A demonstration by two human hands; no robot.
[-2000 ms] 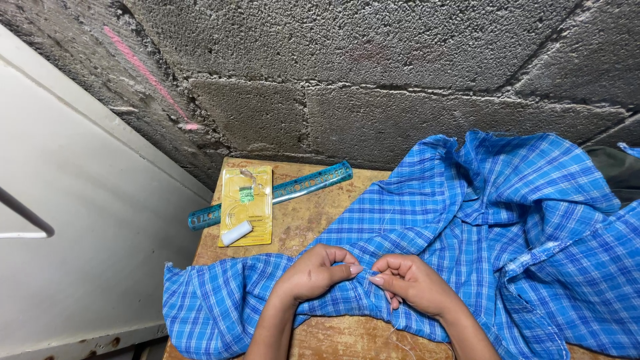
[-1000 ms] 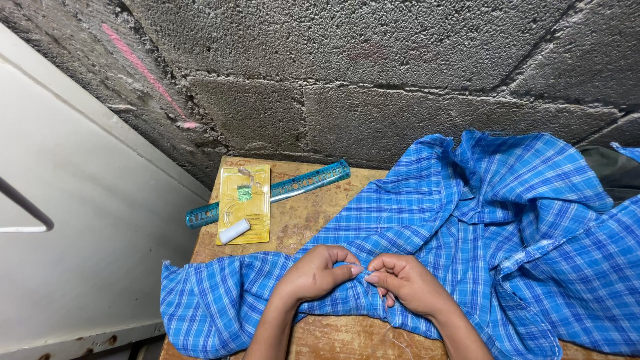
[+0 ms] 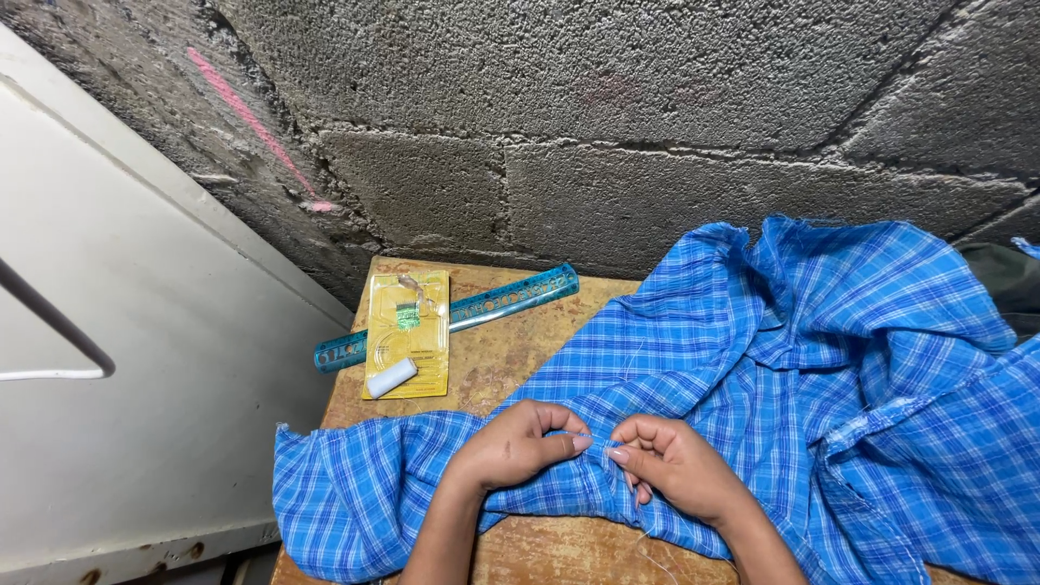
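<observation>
Blue plaid cloth [image 3: 691, 349] with frayed edges lies in folds over a worn wooden table [image 3: 520, 357]. My left hand [image 3: 520, 447] pinches a small fold of it between thumb and forefinger near the middle. Close beside it, on the right, my right hand [image 3: 678, 463] grips the same fold, its thumb and fingertips together. Whether a needle is between the fingers cannot be seen. Loose thread [image 3: 650, 556] trails below my right hand. Behind the hands, a yellow needle card [image 3: 410, 337] in clear plastic lies across a teal ruler [image 3: 516, 296], with a white thread spool [image 3: 392, 378] on the card.
A rough concrete block wall [image 3: 609, 187] stands right behind the table. To the left is a white metal panel [image 3: 146, 325] with a bent rod-like handle [image 3: 57, 325]. Something dark [image 3: 1003, 280] sits behind the cloth at the far right.
My two hands stay on the cloth near the same spot, with a slightly wider gap between their fingertips now. The card, spool and ruler have not moved.
</observation>
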